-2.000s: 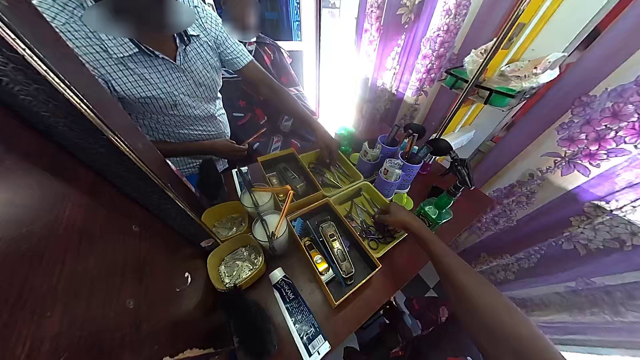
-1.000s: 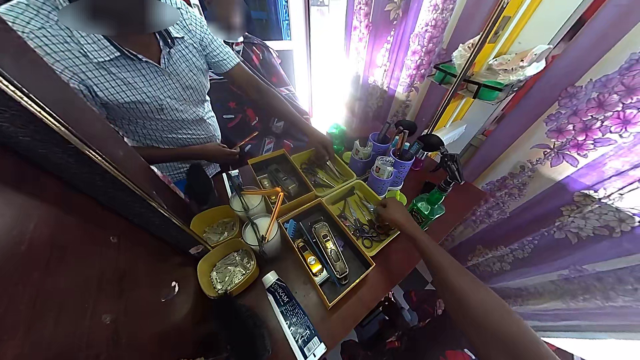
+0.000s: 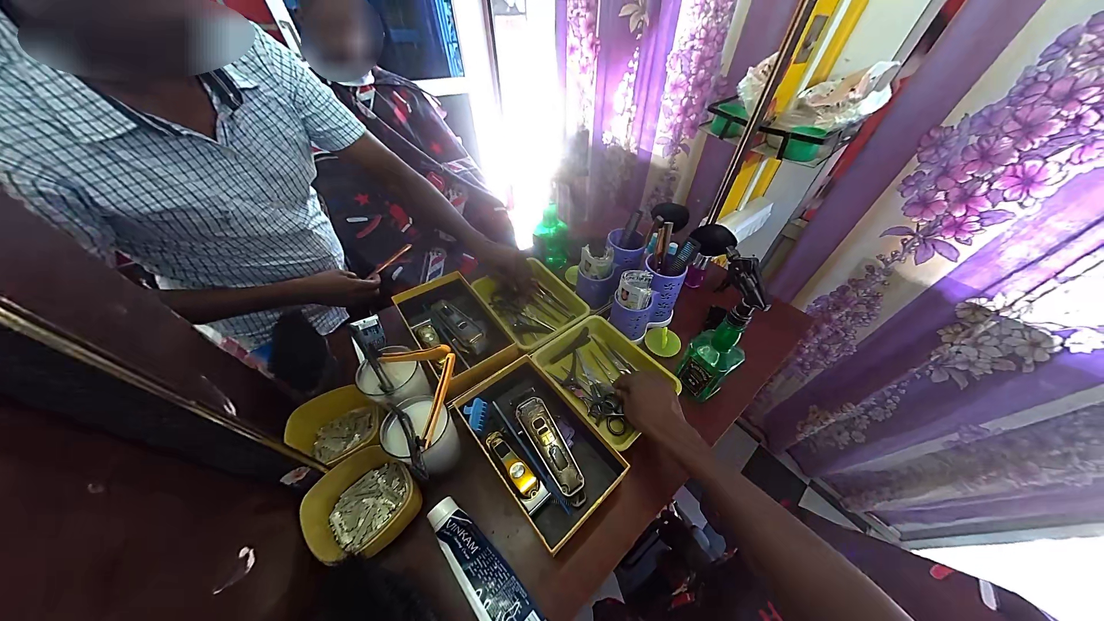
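Note:
My right hand (image 3: pixel 651 404) reaches over the right side of a yellow-green plastic tray (image 3: pixel 670 378); its fingertips are down among metal tools, beside the finger loops of scissors (image 3: pixel 616 424). Whether the fingers grip a tool is hidden. My left hand itself is outside the frame; the mirror shows a hand with a thin orange-brown tool in its fingers. Left of the tray stands a yellow-edged box (image 3: pixel 588 502), holding a gold hair clipper (image 3: pixel 552 448), a smaller gold-and-yellow trimmer (image 3: pixel 516 470), a dark comb and a blue clipper guard (image 3: pixel 475 416).
The mirror repeats the tray and box behind them. Left are a white-filled glass (image 3: pixel 444 444) with an orange-handled tool, and a yellow bowl (image 3: pixel 315 526) of metal clips. A tube (image 3: pixel 483 561) lies in front. Purple holders (image 3: pixel 632 319) and a green spray bottle (image 3: pixel 711 358) stand right.
My right hand stays over the tray; since a second ago it has moved slightly nearer to the scissors' finger loops. The boxes and bowls keep their places.

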